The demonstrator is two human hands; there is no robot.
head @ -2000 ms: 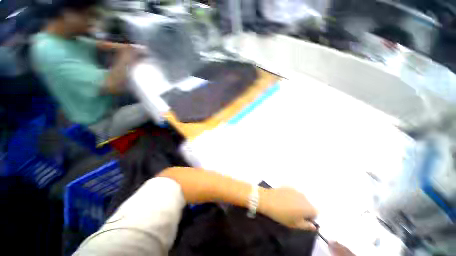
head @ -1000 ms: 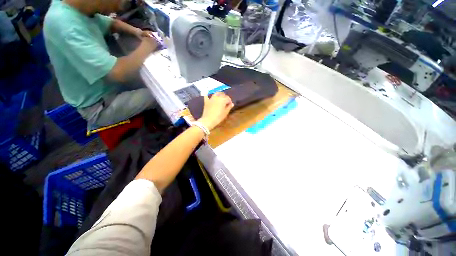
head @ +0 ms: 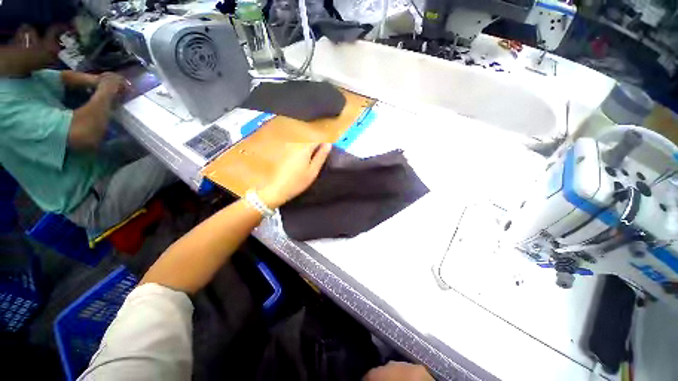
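My left hand (head: 301,173) holds the upper left edge of a dark cut panel (head: 357,195), which lies on the white table beside the tan board (head: 249,152). Another dark panel (head: 301,99) lies at the board's far end. My right hand (head: 399,372) is mostly cut off by the bottom edge; only a small part shows, and its fingers are hidden. The white sewing machine (head: 587,190) with blue stripes stands at the right, its needle plate area (head: 483,253) bare of cloth.
A person in a green shirt (head: 33,134) sits at the left by another machine (head: 197,63). A ruler strip (head: 334,286) runs along the table's front edge. A phone (head: 611,321) lies at right. Blue baskets (head: 70,320) stand below at left. A bottle (head: 256,41) stands behind.
My left hand has brought a dark panel from the tan board rightward onto the white table. Part of my right hand now shows at the bottom. The view has shifted right.
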